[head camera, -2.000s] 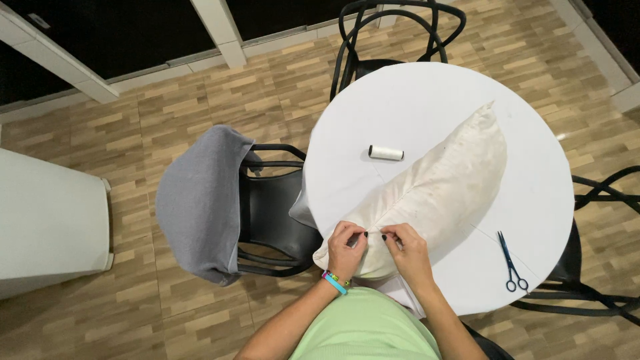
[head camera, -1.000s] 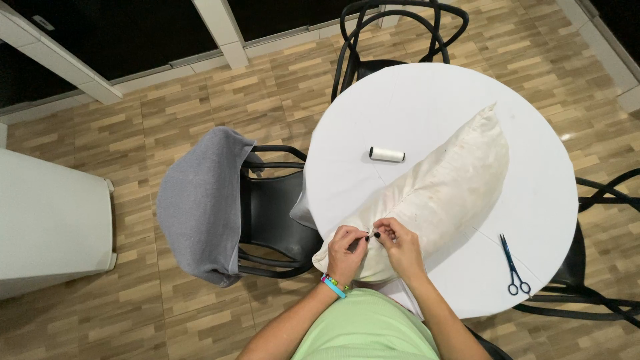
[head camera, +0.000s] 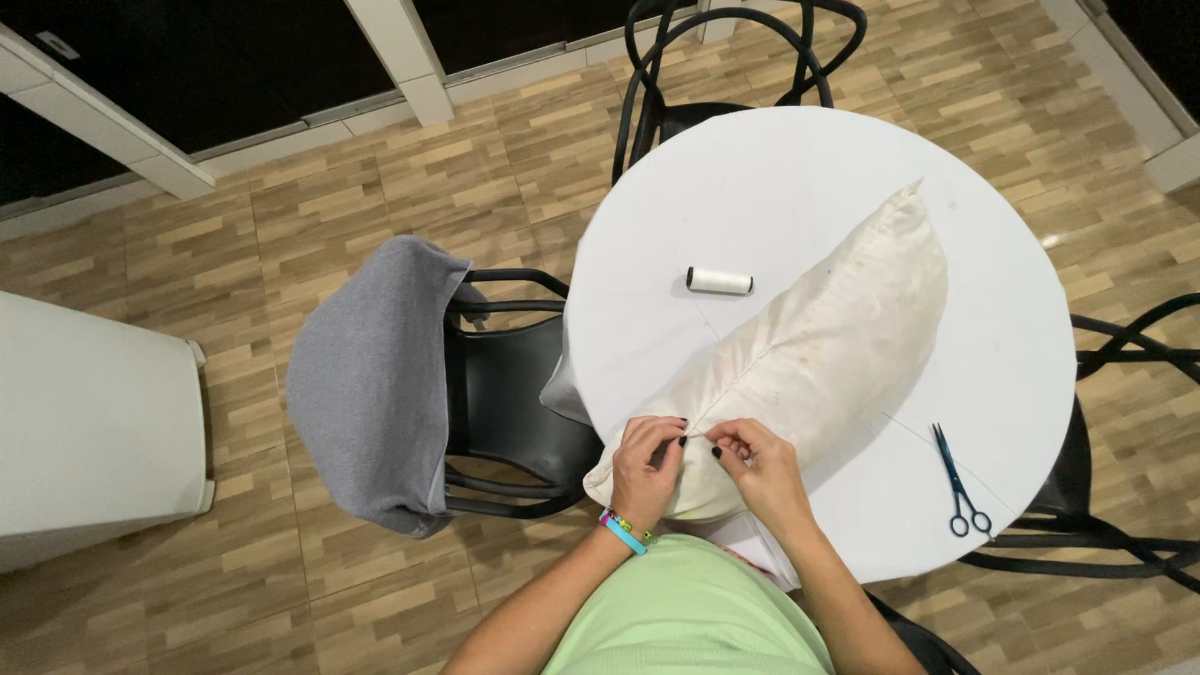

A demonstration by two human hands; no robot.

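Observation:
A long cream fabric pillow (head camera: 834, 328) lies diagonally across the white round table, a seam running along its upper side. My left hand (head camera: 652, 469) pinches the fabric at the seam near the pillow's lower end. Close beside it, my right hand (head camera: 759, 464) has thumb and fingertips together at the same seam; whether it holds a needle is too small to tell. A spool of white thread (head camera: 720, 280) with black ends lies on its side, left of the pillow. Blue scissors (head camera: 959, 487) rest on the table to the right, their blades together and pointing away from me.
The round table (head camera: 750, 169) has a white cover. A black chair (head camera: 525, 403) draped with a grey cloth (head camera: 375, 384) stands at its left. Other black chairs stand beyond the table (head camera: 741, 47) and at its right (head camera: 1134, 347). A white appliance or cabinet (head camera: 94, 422) is at far left.
My right hand has shifted slightly away from my left hand since a second ago. The left hand stays on the pillow seam. The spool and scissors have not moved.

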